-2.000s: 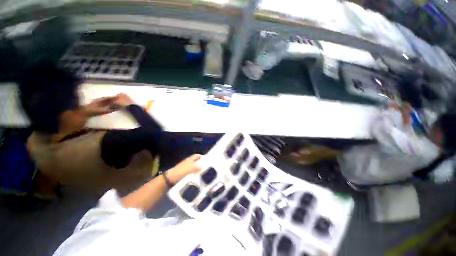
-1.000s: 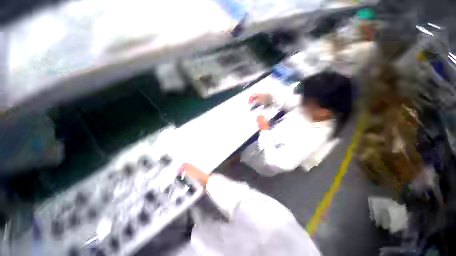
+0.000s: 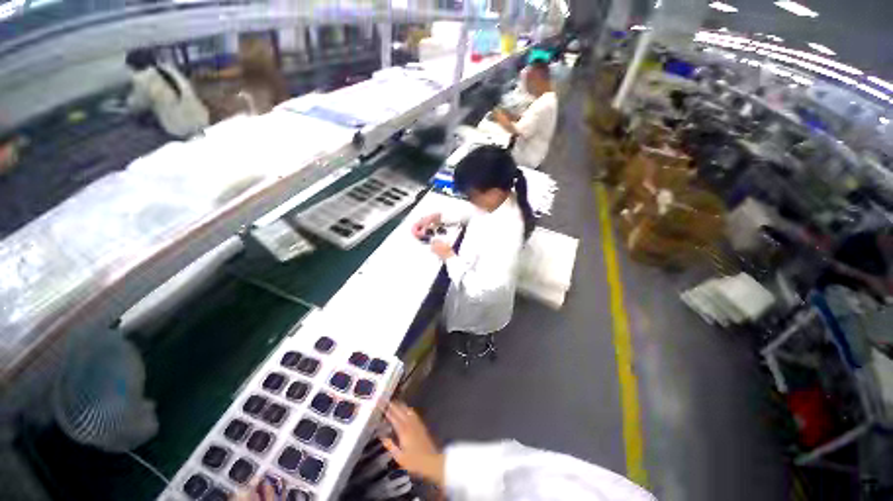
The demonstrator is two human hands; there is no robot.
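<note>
A white blister tray (image 3: 352, 440) lies at the lower left on the white worktop edge, slanting away from me. Its pockets hold rows of black rounded-square watch heads (image 3: 306, 431). My right hand (image 3: 413, 447) is beside the tray's right edge, its fingers apart and its fingertips at the rim. My left hand (image 3: 259, 491) shows only as a few fingers over the near pockets, cut off by the bottom edge. Whether it holds a watch head cannot be told.
A seated person (image 3: 487, 250) works at the white worktop (image 3: 377, 294), another farther along. A second tray (image 3: 362, 207) lies on the green belt (image 3: 211, 313). White trays (image 3: 548, 266) stand behind the stool. A yellow line (image 3: 619, 333) marks the aisle; brown cartons (image 3: 666, 205) lie beyond.
The tray went from being held before me to lying on the worktop. My view has swung right along the line. My right hand has moved from the tray's far corner nearer along its right edge.
</note>
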